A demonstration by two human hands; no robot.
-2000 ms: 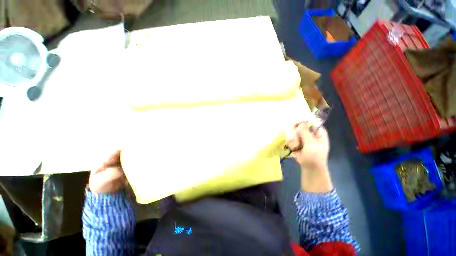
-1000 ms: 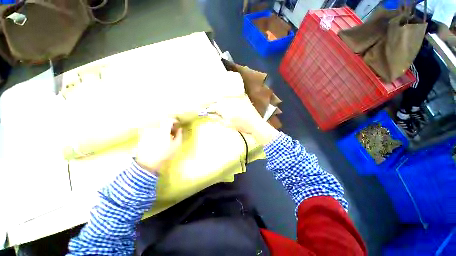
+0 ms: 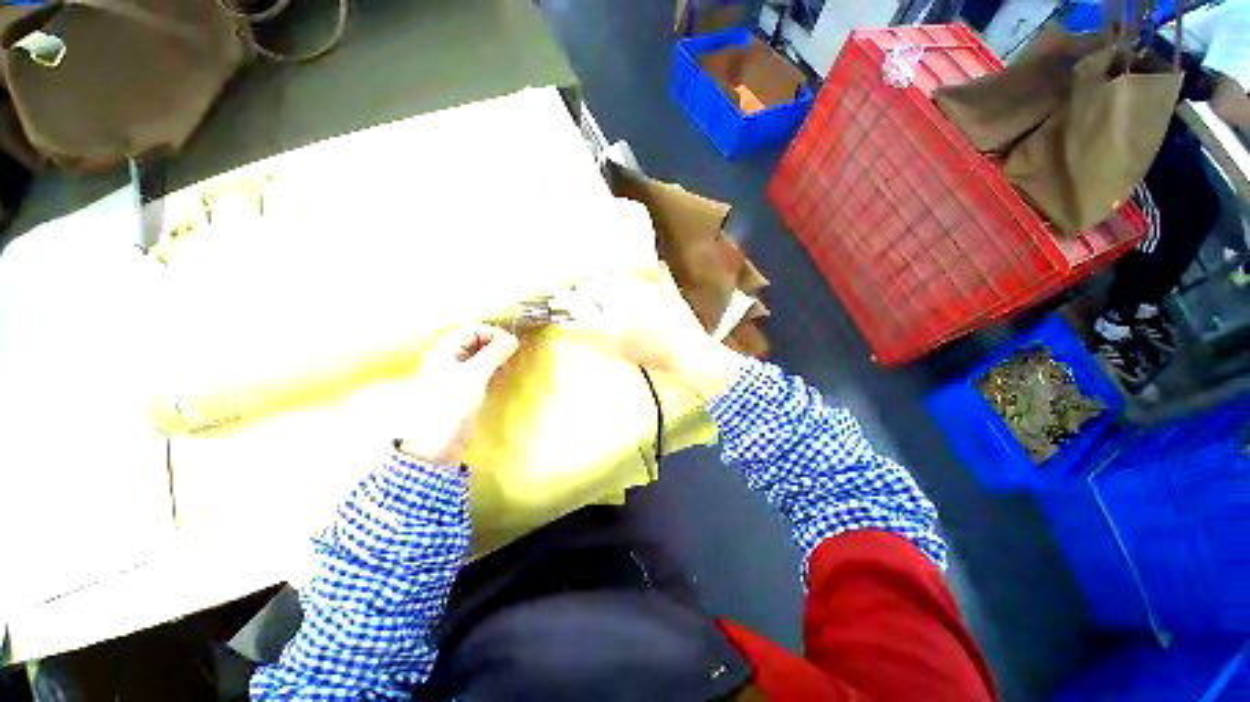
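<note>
Yellow fabric pieces (image 3: 548, 425), washed out to white in places, lie stacked on the table in front of me, with a thick fold running across them. My left hand (image 3: 459, 384) pinches the fabric at the fold, thumb and forefinger together. My right hand (image 3: 638, 322) holds small metal thread snips (image 3: 537, 314), blades pointing left, close to my left fingertips at the fold. A black cord (image 3: 655, 412) curves down from my right hand over the fabric. Strong glare hides the fingers of my right hand and any thread.
A pale sheet (image 3: 82, 576) covers the table at left. A brown bag (image 3: 124, 82) lies on the dark green surface. Brown pieces (image 3: 706, 247) hang at the table's right edge. A red crate (image 3: 905, 206) and blue bins (image 3: 740, 89) stand on the floor. A person's legs (image 3: 1165, 247) show behind the crate.
The view has swung right since the first frame. Both hands have come together at the fold. Since the second frame, my left hand has shifted slightly and the snips show more clearly.
</note>
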